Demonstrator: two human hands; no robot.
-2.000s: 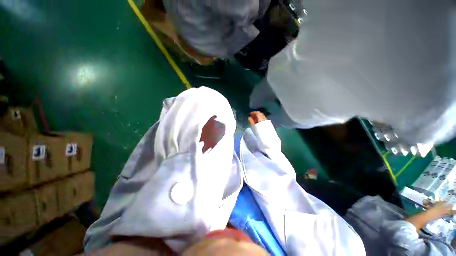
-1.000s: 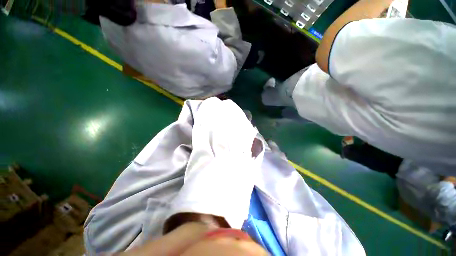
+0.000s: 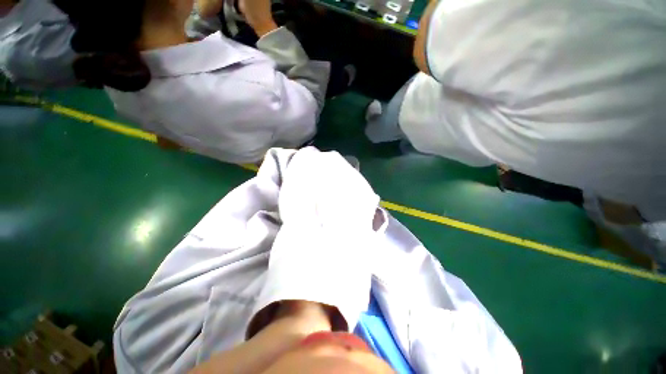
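Note:
No work item shows in my hands. My white coat sleeve (image 3: 321,219) is folded up in front of me, with its cuff open towards the bottom edge. Bare skin, seemingly my left wrist (image 3: 298,315), comes out of this cuff close to the camera; the fingers cannot be made out. My other sleeve (image 3: 431,292) lies at the right, and my right hand does not show. A strip of blue clothing (image 3: 380,332) shows between the coat fronts.
A person in a pale coat (image 3: 212,98) is ahead left, another in white (image 3: 540,88) ahead right. A bench edge (image 3: 372,16) with small pale items is at the top. A yellow line (image 3: 511,239) crosses the green floor. Brown cartons (image 3: 51,347) are at the lower left.
The view has turned: the cartons have moved lower left, and the coated people ahead sit further left. The folded sleeve's cuff now points down towards the camera. The right hand visible two seconds ago is gone.

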